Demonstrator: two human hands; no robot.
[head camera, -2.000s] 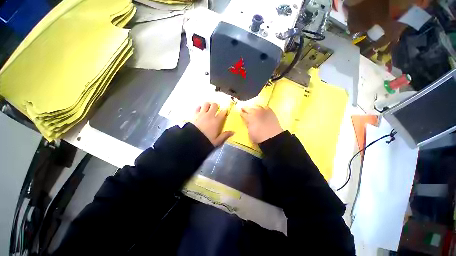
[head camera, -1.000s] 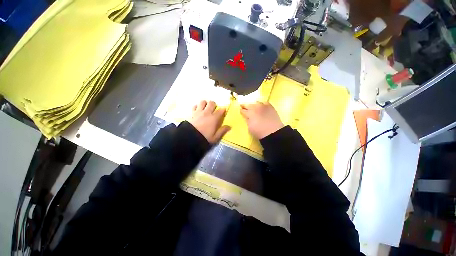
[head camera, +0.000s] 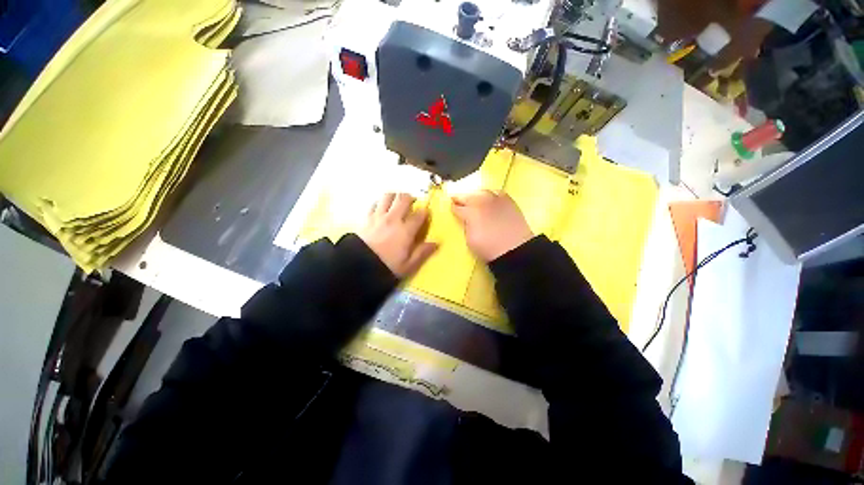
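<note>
A yellow panel (head camera: 606, 227) lies flat under the sewing machine head (head camera: 449, 99) and spreads to its right. The needle area (head camera: 436, 180) is brightly lit above the panel's left part. My left hand (head camera: 400, 234) lies palm down on the yellow material just left of and below the needle, thumb spread from the fingers. My right hand (head camera: 491, 224) rests on the panel right of the needle, fingertips close to it. Whether its fingers hold an edge is unclear. A white sheet (head camera: 327, 175) shows left of my left hand.
A thick stack of yellow panels (head camera: 104, 123) stands at the left on the machine table. A metal clamp bracket (head camera: 549, 152) sits behind the panel. At the right are a control screen (head camera: 815, 194), a black cable (head camera: 706, 260), a thread spool (head camera: 758, 138) and an orange scrap (head camera: 689, 227).
The yellow panel and white sheet have shifted a little left relative to the machine head. Both hands stay on the work beside the needle. The view has shifted slightly.
</note>
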